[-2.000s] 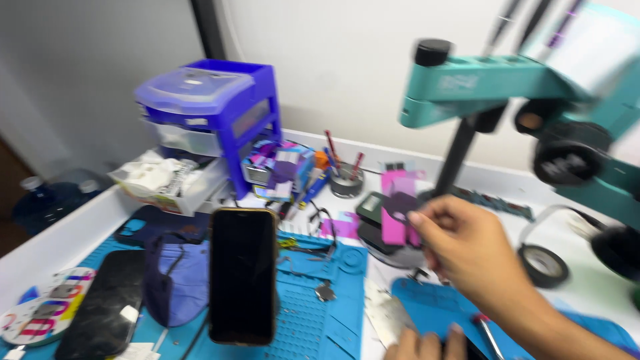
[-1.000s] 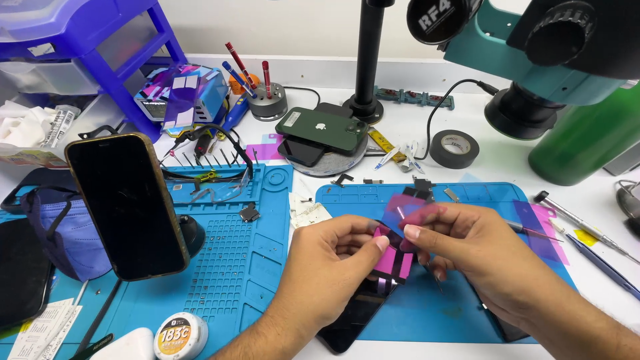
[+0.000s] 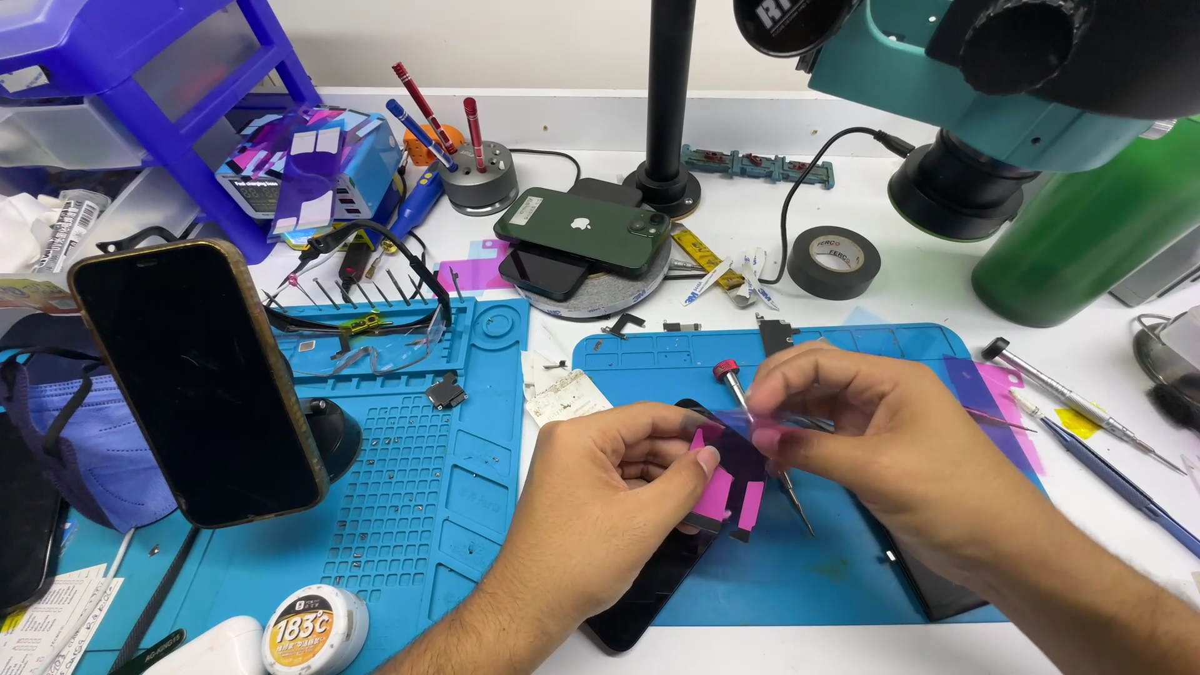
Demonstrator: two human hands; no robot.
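Note:
Between finger and thumb, my left hand (image 3: 619, 487) holds a pink and black adhesive sheet (image 3: 714, 497) above the blue silicone mat. My right hand (image 3: 853, 441) pinches a translucent purple-pink film (image 3: 741, 427) at the sheet's upper right; whether the two are joined is not clear. Under my left hand lies a black smartphone or screen (image 3: 647, 591). Another dark phone-like slab (image 3: 923, 572) lies partly under my right hand and forearm. A screwdriver with a red cap (image 3: 727, 370) lies on the mat behind the film, its tip pointing toward the near edge.
At left, a phone on a stand (image 3: 197, 384) rises over a blue repair mat (image 3: 478, 469). A green phone (image 3: 581, 230) rests on a round base behind. A microscope (image 3: 966, 187) overhangs the back right, near black tape (image 3: 834, 262) and a silver screwdriver (image 3: 1078, 398).
My right hand, earlier reaching toward the back with a film piece, came to my left hand over the mat. Since one second ago, the film has moved from covering the pink sheet's top to its upper right.

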